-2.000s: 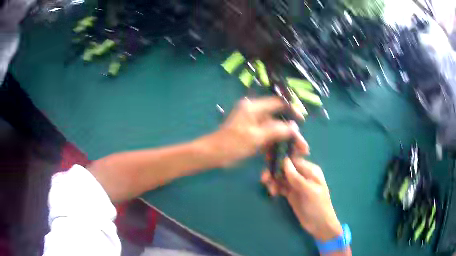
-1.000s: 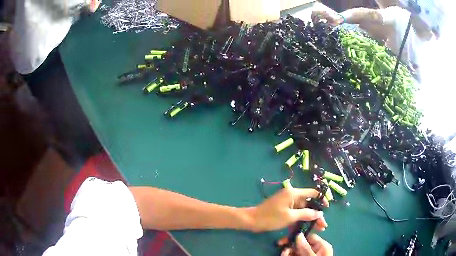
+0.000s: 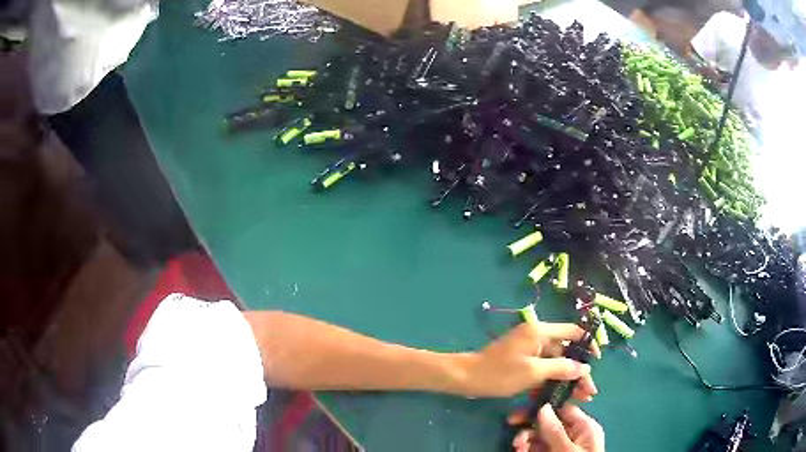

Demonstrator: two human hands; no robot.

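A black device housing [image 3: 558, 381] is held between my two hands at the lower right, slanting up to the right. My left hand [image 3: 517, 364] reaches in from the left and grips its upper part. My right hand [image 3: 570, 431] holds its lower end and is partly cut off by the bottom edge. A green battery cell [image 3: 528, 314] shows just above my left knuckles, with a thin red lead to a small white plug [image 3: 485, 305]; I cannot tell if the hand touches it. Several loose green cells [image 3: 610, 304] lie just beyond my fingers.
A large heap of black housings [image 3: 521, 124] covers the back of the green table [image 3: 353, 256]. Behind are a green cell pile [image 3: 698, 124], a cardboard box [image 3: 468, 11] and silvery parts [image 3: 265, 18]. A black cable [image 3: 698, 375] lies right. Another person's sleeve [image 3: 84, 53] is at upper left.
The view has swung from a blurred one and shifted slightly, so table things sit a little further right and higher. Both hands remain on the housing.
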